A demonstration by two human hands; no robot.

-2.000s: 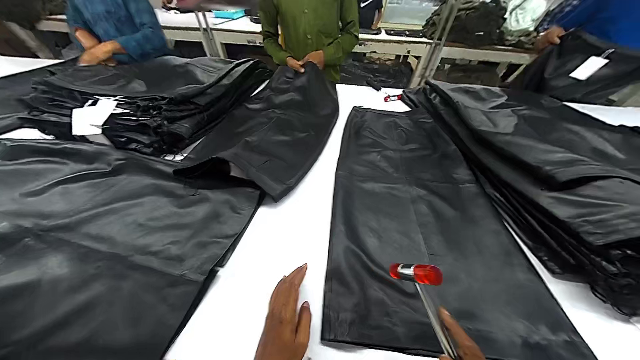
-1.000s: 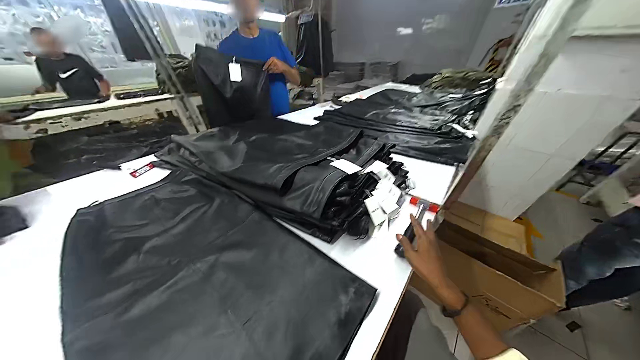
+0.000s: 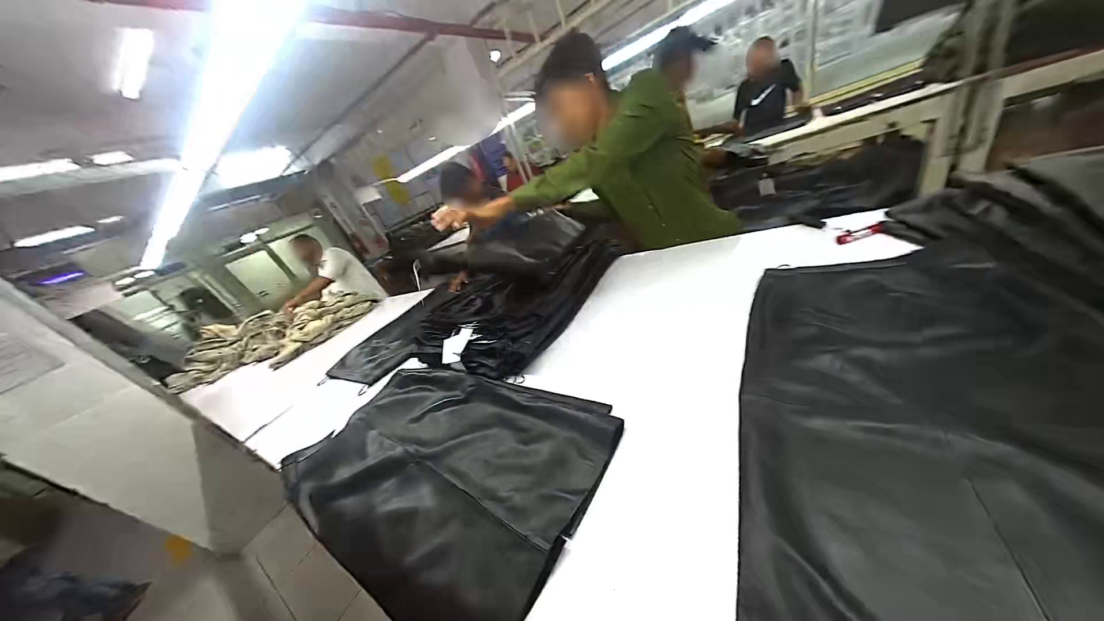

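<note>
Neither my left hand nor my right hand shows in the head view now. A black leather-like skirt [image 3: 862, 405] lies flat on the white table at the right. Another black leather-like garment [image 3: 483, 466] lies at the near left, its lower part hanging past the table's edge. Behind it is a pile of black garments [image 3: 535, 319] with a white tag [image 3: 457, 345]. A small red tool [image 3: 861, 233] lies near the far edge, beside more black garments at the right. The hammer with red heads is out of view.
A person in a green shirt [image 3: 647, 172] leans over the table's far side, an arm stretched left. A person in white [image 3: 341, 272] handles beige garments [image 3: 267, 341] at the far left. A white pillar [image 3: 155, 448] stands by the table's left edge.
The view has swung strongly, first right and then left. My right hand and the red-headed hammer, at the table's edge a second ago, are out of view. The person in green has leaned over.
</note>
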